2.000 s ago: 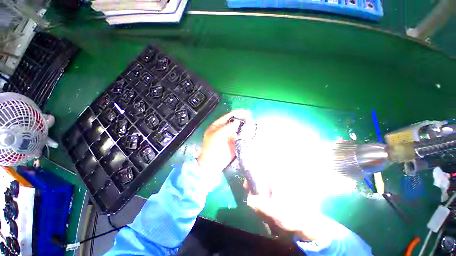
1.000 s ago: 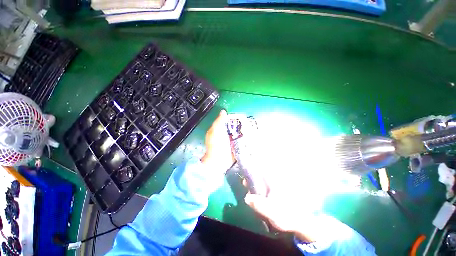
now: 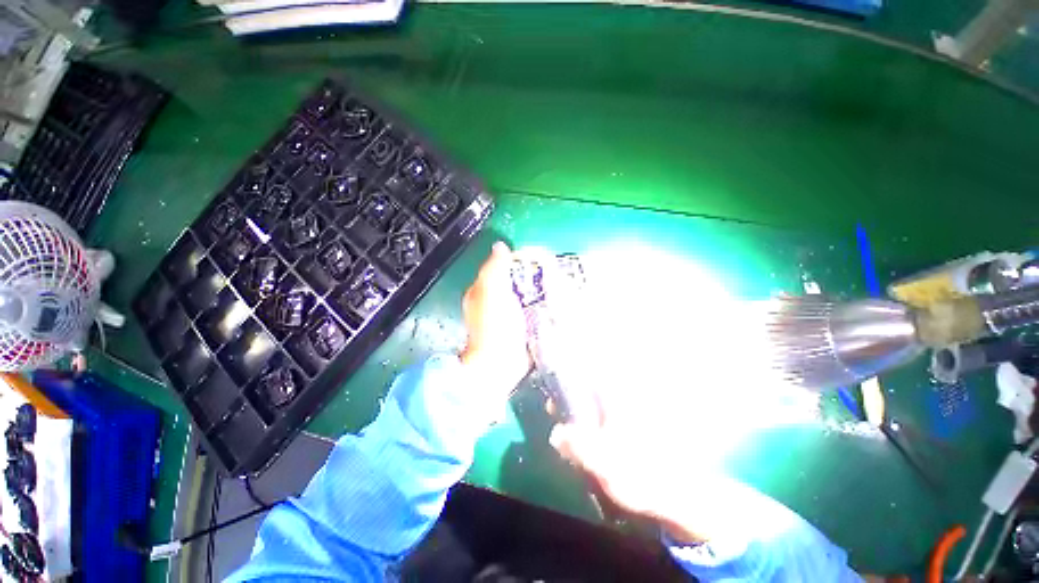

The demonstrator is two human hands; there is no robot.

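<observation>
A small dark square unit (image 3: 528, 280) with shiny edges sits at the fingertips of my left hand (image 3: 492, 313), which grips it by its side. My right hand (image 3: 621, 461) holds a long slim dark tool (image 3: 548, 367) that slants up to the unit. Its tip meets or nearly meets the unit's lower edge. A second pale-edged square part (image 3: 569, 268) shows faintly just right of the unit, washed out by glare. The fingers of my right hand are largely bleached by the light.
A black pocket tray (image 3: 479, 210) with dark units lies left of my hands. The silver lamp head (image 3: 849, 341) points in from the right. A white fan (image 3: 40, 285) and blue bin (image 3: 120, 456) are left; orange handles (image 3: 945, 555) lie lower right.
The view has shifted slightly, so the tray and stacked papers sit higher. Since two seconds ago the unit has been turned and shows more of its face. Both hands keep their hold.
</observation>
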